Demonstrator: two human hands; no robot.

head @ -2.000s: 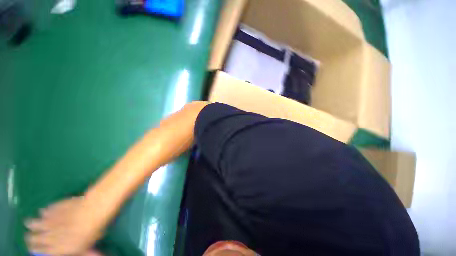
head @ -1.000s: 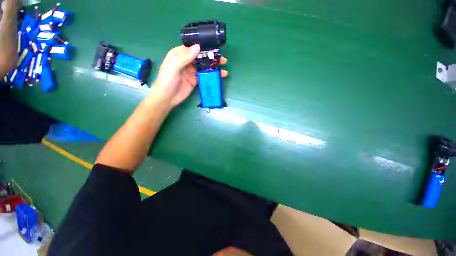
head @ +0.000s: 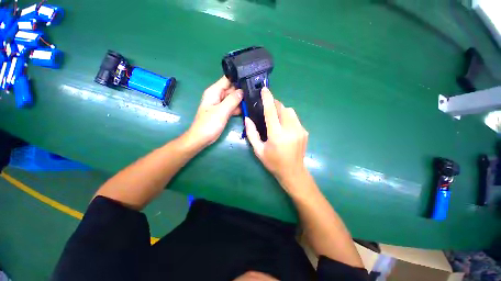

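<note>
A device (head: 250, 65) with a black barrel head at the top is held up over the bench in front of me. A long black handle shell (head: 256, 107) lies over its grip, with a thin strip of blue showing at the left edge. My left hand (head: 218, 110) holds the device at the neck and left side of the grip. My right hand (head: 279, 127) holds the shell on the grip, with fingers along its face and right side. The battery pack is mostly hidden under the shell and my fingers.
A half-built device (head: 147, 82) lies on the green bench (head: 340, 110) to the left, another (head: 441, 189) at the right. Loose battery packs (head: 22, 55) are heaped far left. A black piece (head: 485, 180) lies far right, near a grey metal bracket (head: 472, 102). An open carton (head: 412, 260) stands below the bench edge.
My right hand has come into view on the device. The black shell now covers the blue pack that showed a second ago. My left hand has shifted slightly right and down.
</note>
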